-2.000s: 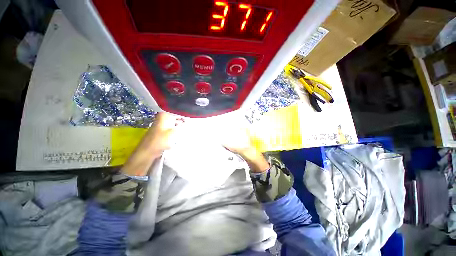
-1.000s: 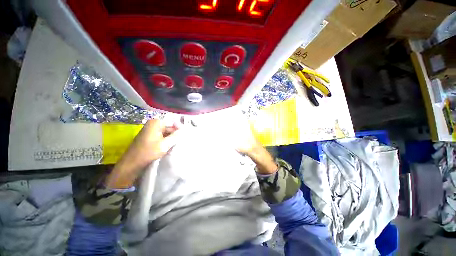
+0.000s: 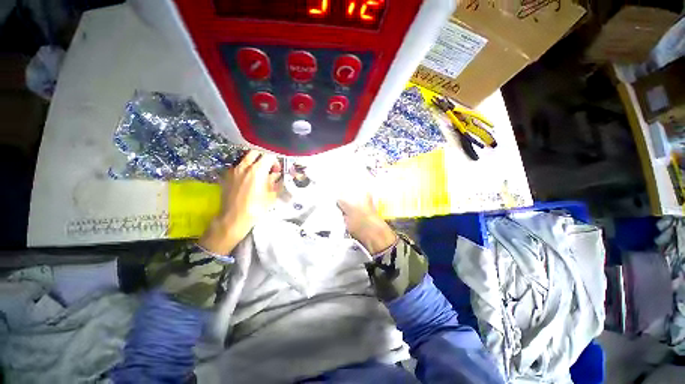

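A pale grey-white garment piece (image 3: 300, 281) lies over my lap and up to the setting point, with several small dark snap spots near its upper end. My left hand (image 3: 248, 199) holds its left upper edge, fingertips close to the small metal die and punch (image 3: 300, 176). My right hand (image 3: 364, 221) holds the cloth on the right; its fingertips are washed out by the lamp glare. The white snap button machine (image 3: 409, 67) with its red control panel (image 3: 300, 97) overhangs the cloth. Its red digits are lit.
Shiny snap fasteners lie in a pile on the left (image 3: 169, 139) and another on the right (image 3: 409, 127). Yellow-black pliers (image 3: 467, 126) and a cardboard box (image 3: 511, 45) are right. Yellow tape (image 3: 194, 208) marks the table front. A blue crate (image 3: 574, 214) holds garments; more cloth (image 3: 67, 322) lies left.
The machine head stands higher in view, uncovering the setting point. Dark snap spots on the cloth now show. My left hand has moved up and right, my right hand slightly left. The digits differ from two seconds ago.
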